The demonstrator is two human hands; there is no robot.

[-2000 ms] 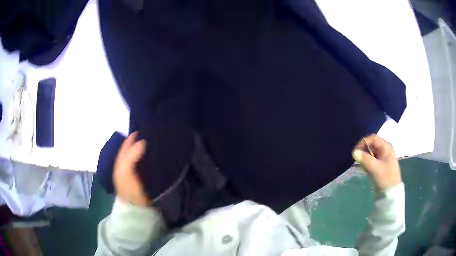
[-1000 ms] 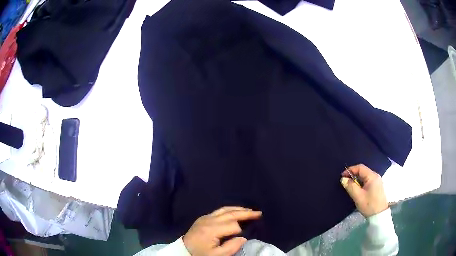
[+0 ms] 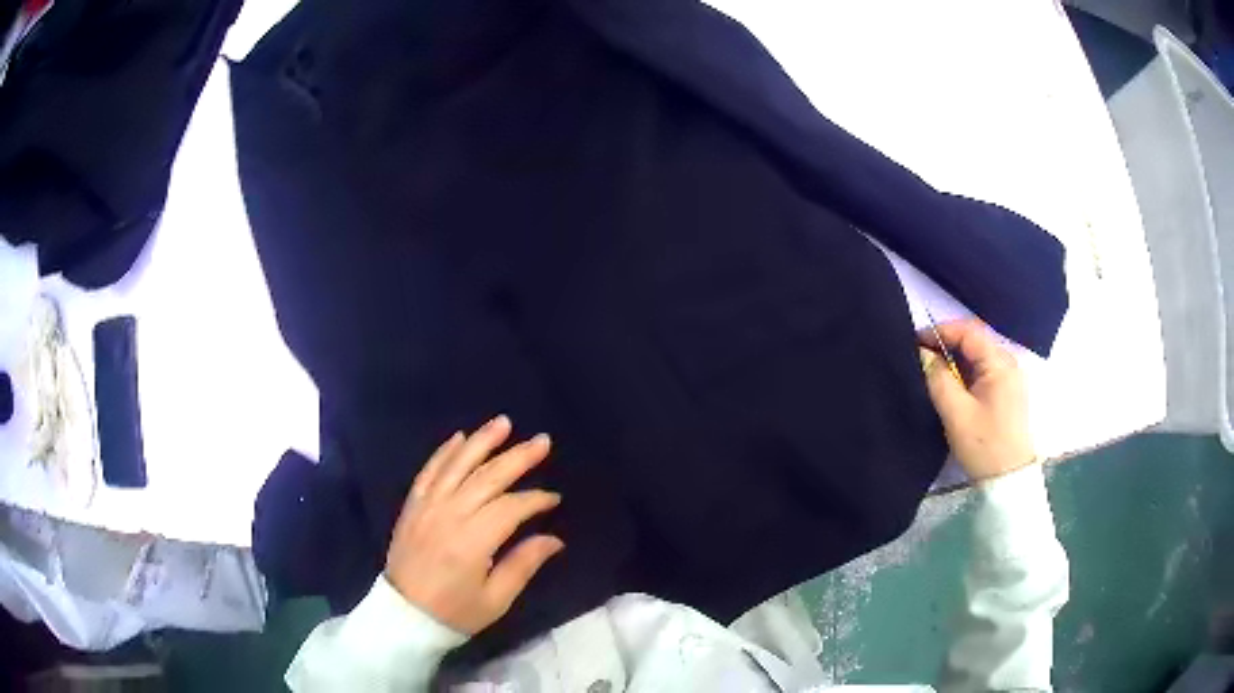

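Observation:
A dark jacket [image 3: 609,298] lies spread over the white table, its lower edge towards me. One sleeve [image 3: 995,264] points to the right front, and a piece of white table shows between it and the body. My left hand [image 3: 474,535] lies on the jacket's lower left with fingers spread, holding nothing. My right hand [image 3: 981,399] is at the jacket's right edge, thumb and forefinger together. Small thread snips [image 3: 945,355] with a yellowish part and a thin point stick out of its grip. Most of the snips is hidden in the hand.
On the white table [image 3: 250,366] at left are a dark phone [image 3: 119,402], a pale thread bundle [image 3: 57,393] and another dark garment [image 3: 102,122]. Clear plastic [image 3: 122,589] hangs at the front left edge. A pale bin [image 3: 1184,230] stands at right over the green floor [image 3: 1137,569].
My left hand, earlier at the lower left edge, now lies flat on the cloth. The jacket's right edge has drawn away from the sleeve. My right hand still has the snips.

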